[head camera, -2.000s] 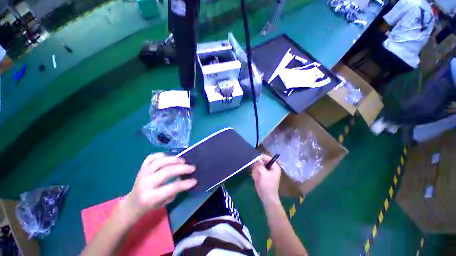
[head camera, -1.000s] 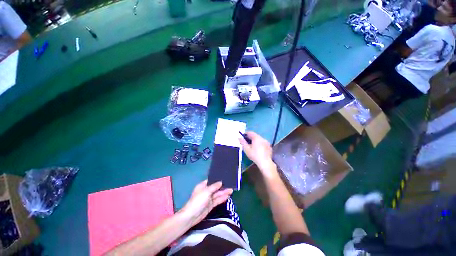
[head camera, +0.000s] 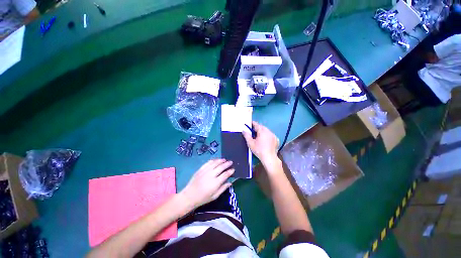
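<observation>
The adhesive pad sheet (head camera: 236, 151), white at its far end and black over the rest, lies at the bench's near edge. My left hand (head camera: 210, 180) rests with its fingers on the sheet's near left side. My right hand (head camera: 263, 144) is at the sheet's right edge and holds a thin black pen-like tool, perhaps tweezers (head camera: 252, 130); its tip is over the white part. Several small black plastic parts (head camera: 189, 146) lie loose left of the sheet.
A clear bag with a white label (head camera: 198, 103), a silver-white metal box (head camera: 257, 90) and a black tray (head camera: 328, 117) are beyond. A red foam mat (head camera: 132, 204), second bag (head camera: 45, 171) and open carton (head camera: 20, 211) are left. A black cable (head camera: 295, 108) hangs right. A carton (head camera: 349, 174) stands below.
The sheet was first held up and tilted, then turned lengthwise, and now lies flatter at the bench edge. My left hand has moved from its near end to its left side.
</observation>
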